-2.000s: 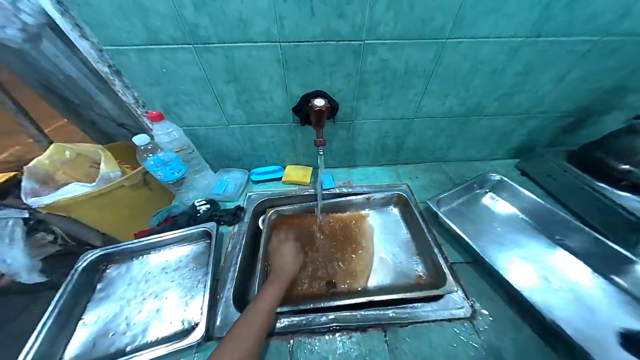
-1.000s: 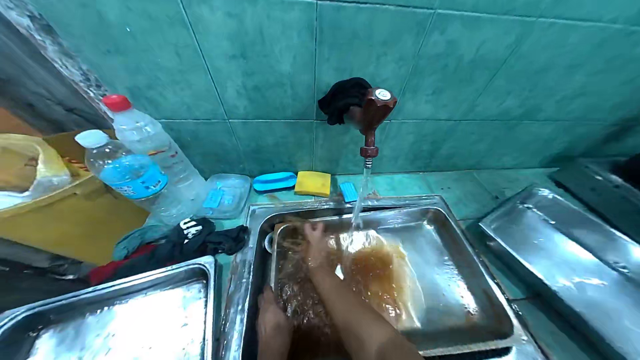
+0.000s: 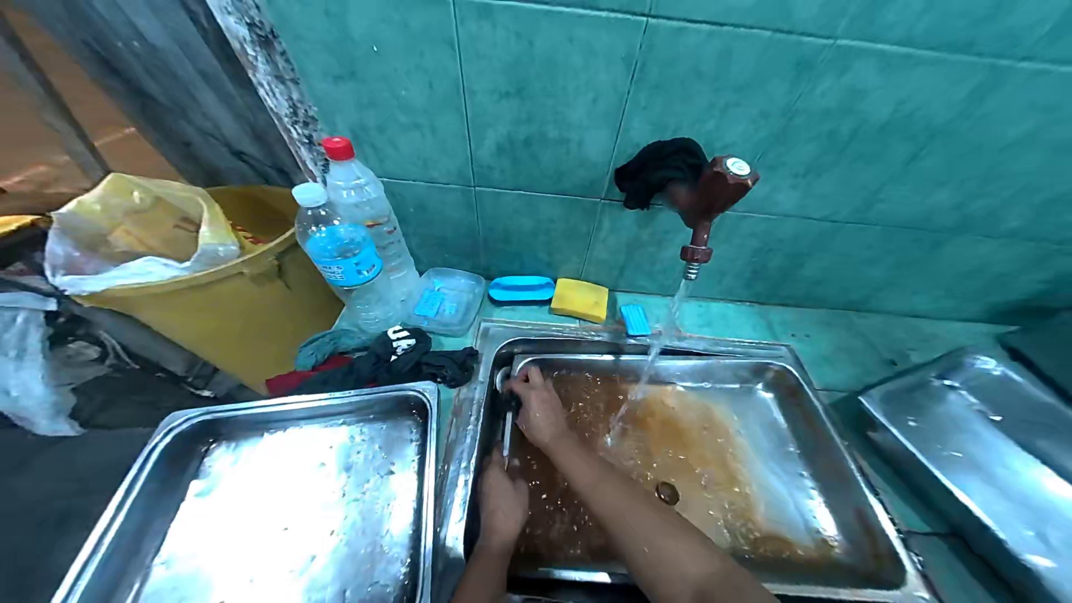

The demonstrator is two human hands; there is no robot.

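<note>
A steel tray point(image 3: 779, 452) of brown, murky water sits tilted in the sink point(image 3: 456, 469), under a running tap point(image 3: 712, 197). At the tray's left edge, my right hand point(image 3: 540, 409) grips the dark upper end of a thin utensil point(image 3: 507, 431) with a metallic shaft; its exact kind cannot be told. Just below, my left hand point(image 3: 502, 502) closes round the shaft's lower part, which the fingers hide. A small round dark thing point(image 3: 667, 492) lies in the shallow water right of my right forearm.
Left of the sink lies another steel tray point(image 3: 310, 398), with dark cloths point(image 3: 394, 360) behind it. Plastic bottles point(image 3: 343, 251), a clear container point(image 3: 448, 301), a blue brush point(image 3: 521, 290) and a yellow sponge point(image 3: 579, 300) line the wall. A metal pan point(image 3: 980, 452) stands right; a yellow bin point(image 3: 276, 293) stands far left.
Both hands are now together at the tray's left edge, on a thin utensil; a second ago my right hand was in the water farther right of it. The view has shifted.
</note>
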